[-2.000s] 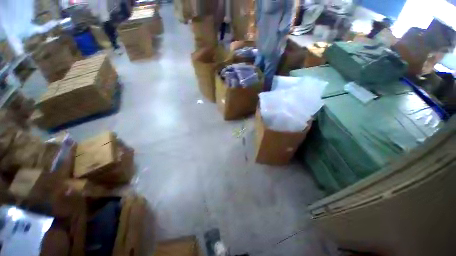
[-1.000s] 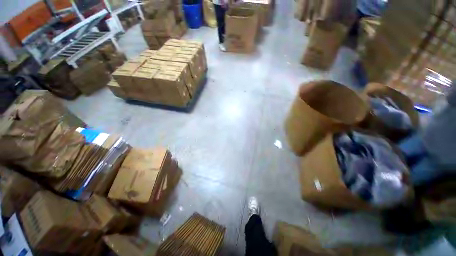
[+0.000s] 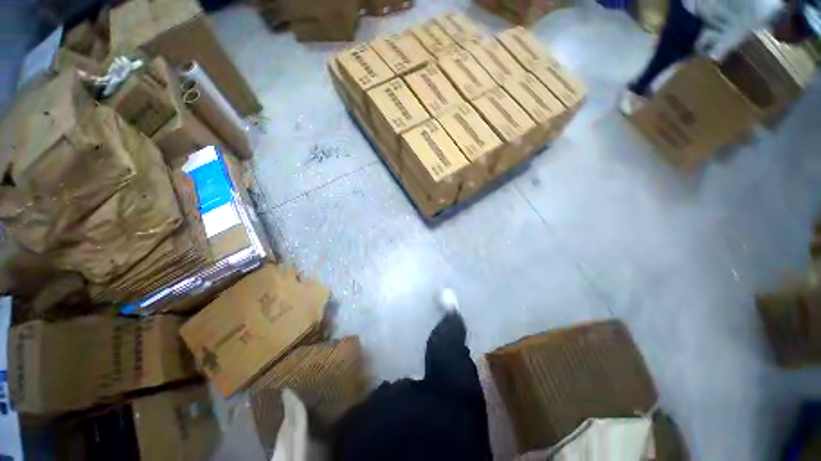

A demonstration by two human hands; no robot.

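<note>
One bundle of brown flattened cartons (image 3: 576, 378) shows at the bottom right, its ridged edges facing up. My right hand (image 3: 612, 441), pale and cut off by the bottom edge, lies over its near side and holds it. A second ridged bundle of flattened cartons (image 3: 315, 378) shows at the bottom left of my dark-clothed leg. My left hand (image 3: 291, 428), a pale blurred shape at the bottom edge, is at this bundle and appears to hold it. The fingers of both hands are blurred or hidden.
A low pallet of printed cartons (image 3: 459, 112) stands ahead. Loose cartons (image 3: 257, 324), a stack with blue-and-white sheets (image 3: 216, 194) and crumpled brown packaging (image 3: 99, 189) crowd the left. A person's leg (image 3: 671, 45) and an upright carton (image 3: 693, 112) are at the upper right.
The view has swung from the green-covered stacks towards the left side. The carton pallet has come nearer and my foot is further forward. Both bundles stay beside my legs and show more fully.
</note>
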